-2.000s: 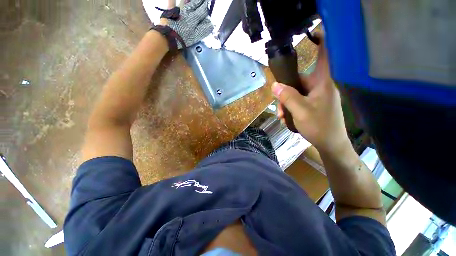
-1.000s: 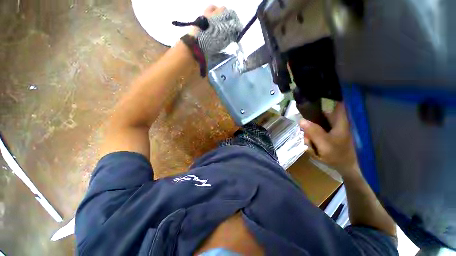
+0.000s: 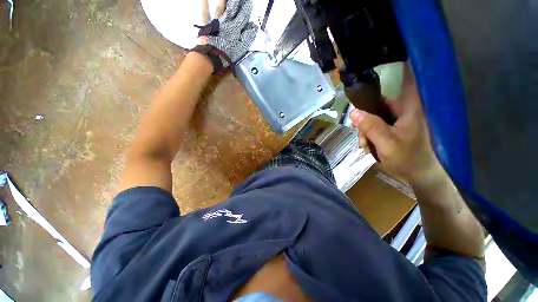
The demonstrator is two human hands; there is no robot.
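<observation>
The cutting machine's large dark motor body with a blue band (image 3: 433, 88) fills the upper right. My bare right hand (image 3: 392, 133) is closed around its dark upright handle (image 3: 367, 94). The grey base plate (image 3: 286, 88) with screws lies at the table's edge, beside the white-topped lay (image 3: 171, 20). My left hand (image 3: 233, 32), in a grey mesh glove with dark wrist straps, lies on the lay just above the plate, fingers pointing up and partly bare. The blade area is mostly hidden by glare and the machine.
The worn brown table (image 3: 76, 88) extends left. A long white offcut (image 3: 47, 224) lies at the lower left, with a small scrap (image 3: 39, 117) above it. Below the table edge are stacked papers (image 3: 339, 147) and a brown cardboard box (image 3: 380, 200).
The view shifted between frames. Since the first frame, the machine and base plate sit further right relative to my body. My left hand stays on the lay; my right hand keeps the handle.
</observation>
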